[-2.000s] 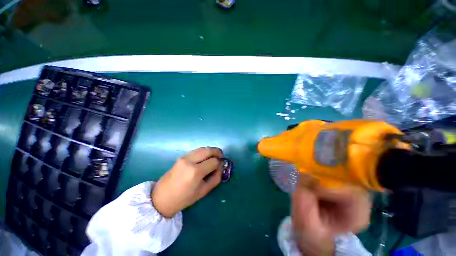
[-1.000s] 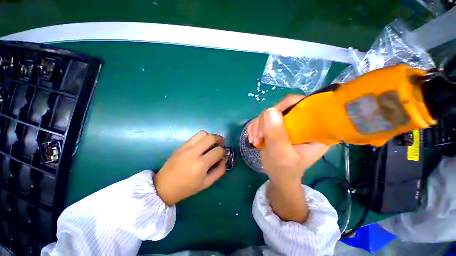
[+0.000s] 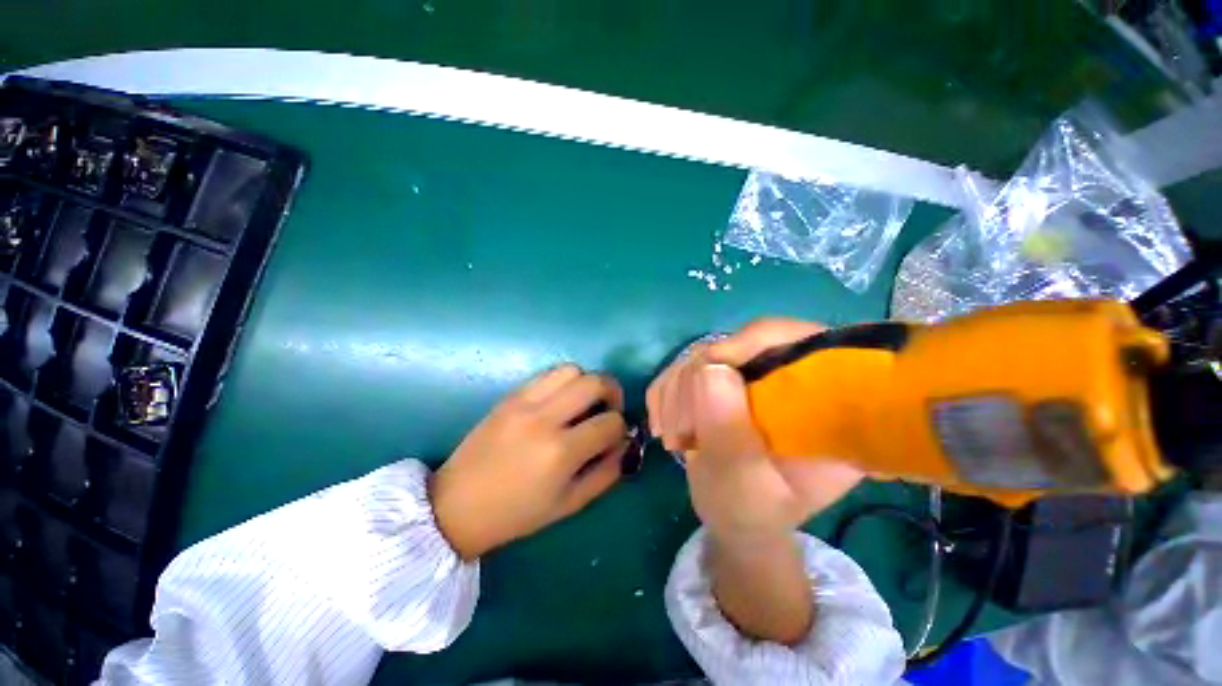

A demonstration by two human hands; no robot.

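A small black device housing (image 3: 631, 453) is held on the green bench by the fingertips of my left hand (image 3: 543, 453). My right hand (image 3: 744, 442) is wrapped around the front of the large orange electric screwdriver (image 3: 965, 399), which lies nearly level and points left. Its nose is at the housing's right side. My fingers hide the bit, so I cannot tell whether it touches a screw. A round silver-grey screw plate (image 3: 697, 351) is mostly hidden behind my right hand.
A black blister tray (image 3: 221, 302) with units in a few pockets is at left. Small white parts (image 3: 720, 272) lie by a small clear bag (image 3: 820, 225). A crumpled clear bag (image 3: 1059, 221), a black box (image 3: 1065, 552), cables and a blue item (image 3: 968, 662) are at right.
My right hand took hold of the screwdriver's front and brought its nose left past the screw plate to the housing. My left hand still holds the housing. The view has shifted.
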